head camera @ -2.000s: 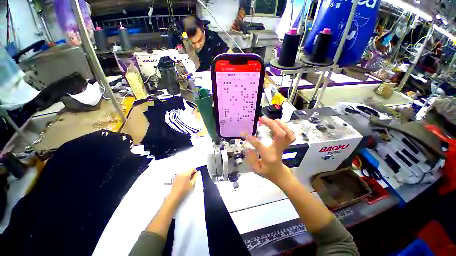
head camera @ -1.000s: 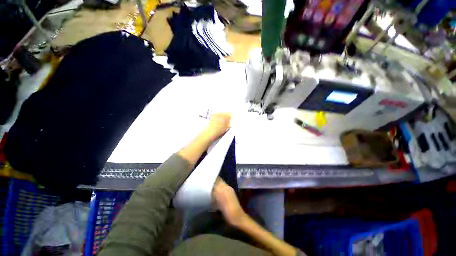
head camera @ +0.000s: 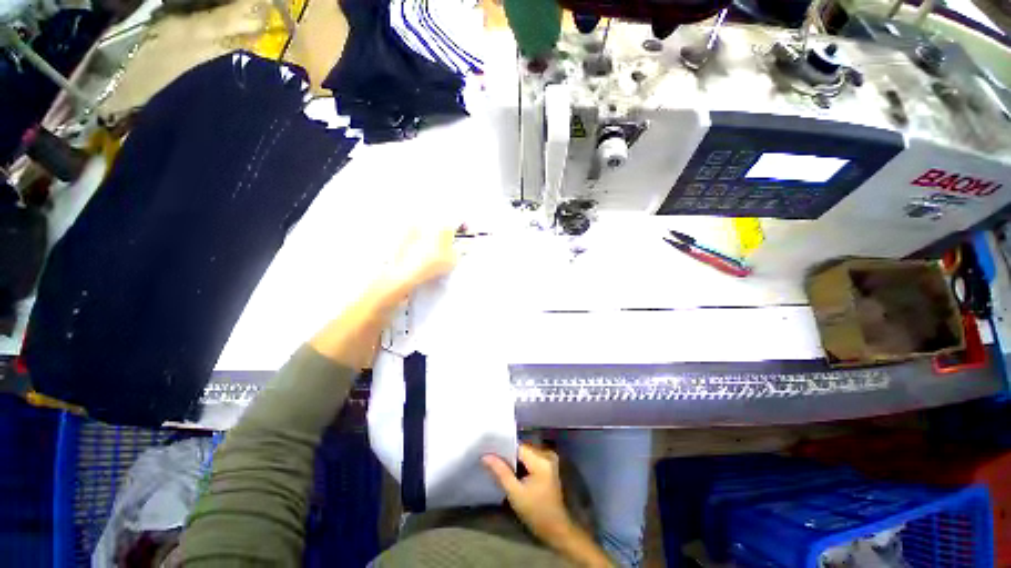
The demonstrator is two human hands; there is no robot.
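Observation:
A white cut piece (head camera: 471, 405) lies over the table's front edge and hangs toward my lap. A narrow black strip (head camera: 415, 433) shows along its left part. My right hand (head camera: 534, 484) grips its lower right edge, thumb on top. My left hand (head camera: 427, 257) lies on the white cloth left of the needle area (head camera: 543, 217); its fingers are washed out by glare, so its hold is unclear. The white sewing machine (head camera: 643, 122) stands behind, with a lit display (head camera: 797, 168).
A large black fabric pile (head camera: 166, 244) is at left, a black-and-white bundle (head camera: 405, 72) behind. Red and dark snips (head camera: 710, 255) and a brown open box (head camera: 887, 311) are at right. A measuring tape (head camera: 710, 385) runs along the front edge. Blue crates (head camera: 820, 505) sit below.
The view has dropped from the phone to the table. My right hand has left the phone and now holds the cloth's lower edge. The white piece is spread wider, showing the black strip at left.

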